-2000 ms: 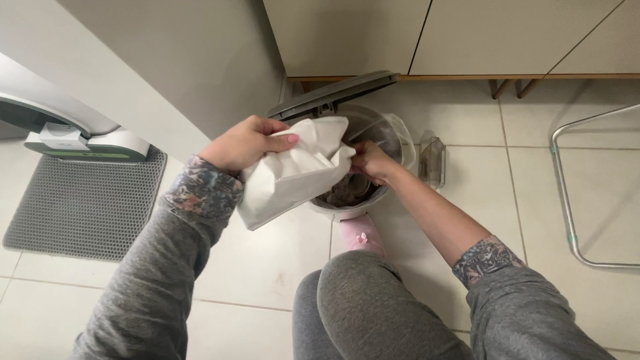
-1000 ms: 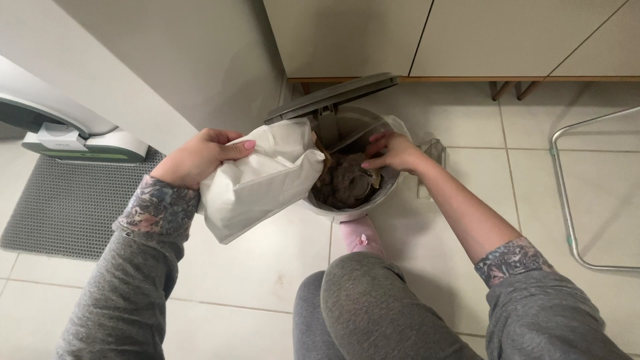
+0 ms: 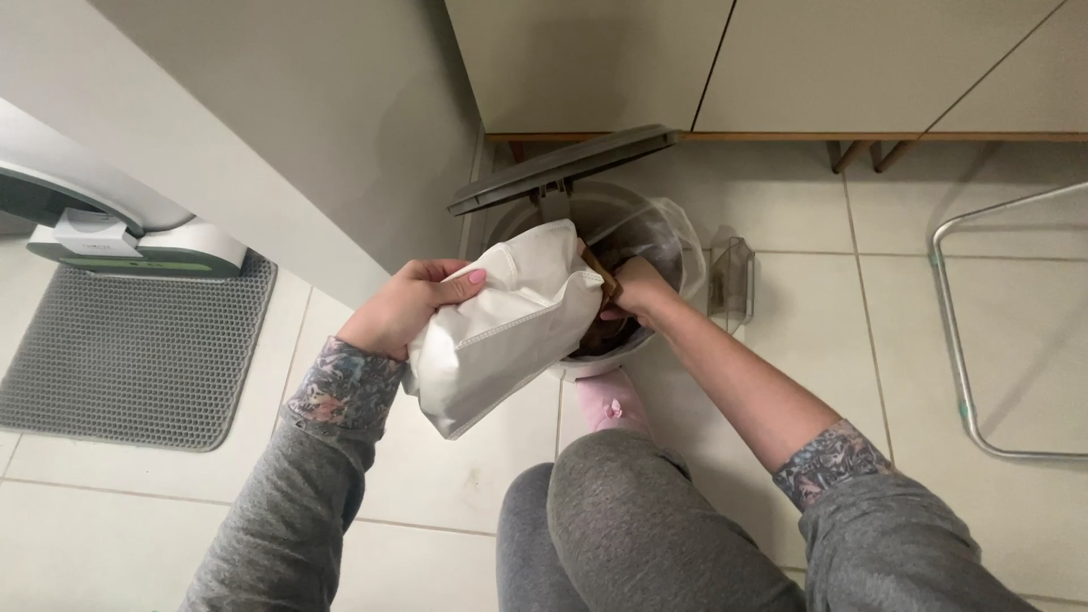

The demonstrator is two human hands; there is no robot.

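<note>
My left hand [image 3: 416, 306] grips a white fabric-like bag [image 3: 510, 314], thumb on top. The bag lies tilted, its brown-edged opening [image 3: 602, 276] over a round trash bin [image 3: 586, 370]. My right hand [image 3: 642, 293] is inside the bin, right beside that brown edge; its fingertips are partly hidden, so whether they pinch anything is unclear. A translucent liner [image 3: 680, 242] hangs over the bin's right rim. Dark, fluffy waste [image 3: 603, 338] shows below my right hand. The grey lid [image 3: 565, 168] is raised at the back.
A clear plastic container [image 3: 733, 285] is on the tiles right of the bin. Cabinets [image 3: 595, 68] stand behind. A metal tube frame [image 3: 952, 340] is at the right; a grey textured mat [image 3: 136, 357] and a white-green appliance [image 3: 136, 251] are at the left. My pink-covered foot [image 3: 614, 404] is against the bin.
Since one second ago, my right hand has moved left and deeper, from the bin's right side to the bag's opening. The bag, still in my left hand, has shifted right over the bin.
</note>
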